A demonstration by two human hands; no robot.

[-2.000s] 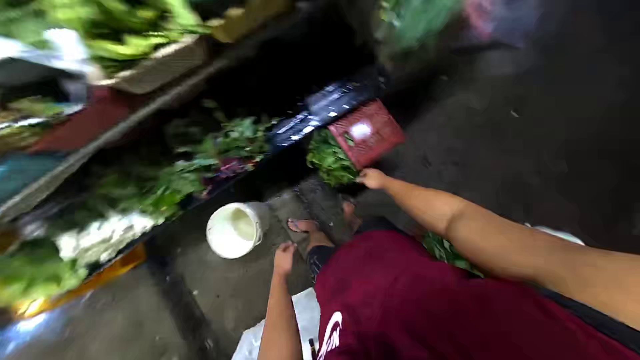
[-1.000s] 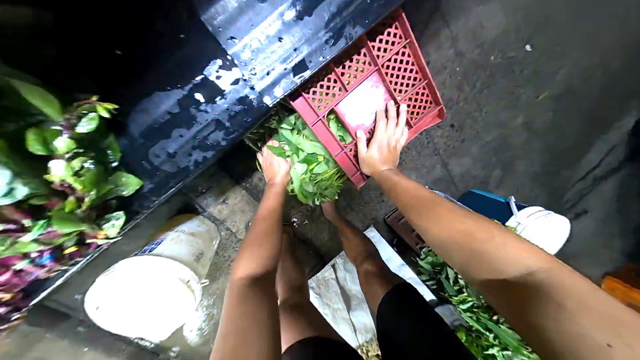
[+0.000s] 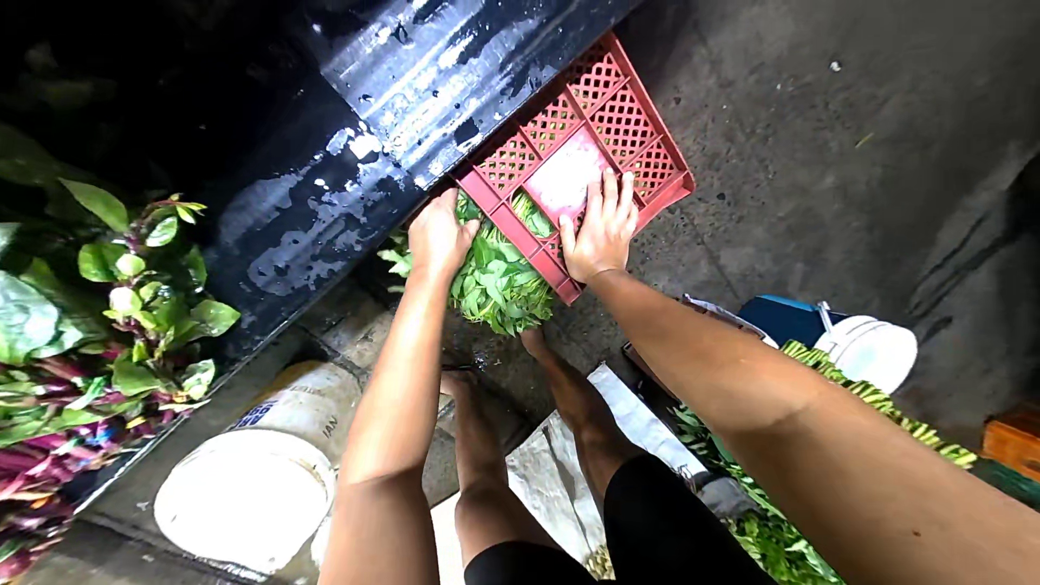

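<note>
A red plastic crate (image 3: 630, 122) with lattice walls lies tipped against the edge of a wet, dark table (image 3: 455, 73). Bundled leafy greens (image 3: 504, 280) stick out of its near end, and more stems show through the lattice. My right hand (image 3: 601, 223) rests spread on the crate's upward side, over a pale panel. At the near left corner of the crate, my left hand (image 3: 439, 231) is against the greens, thumb toward the leaves; its fingertips are partly hidden, so whether it grips them is unclear.
A white bucket (image 3: 301, 431) stands at lower left, below purple-stemmed greens (image 3: 138, 325). A pale sack (image 3: 552, 471) lies by my legs. At right are more leafy bundles (image 3: 780, 520), a white round lid or container (image 3: 873, 353) and an orange box (image 3: 1011, 443).
Two seconds ago my left hand was down near my leg; since one second ago it is at the crate's end by the greens. My right hand has stayed on the crate.
</note>
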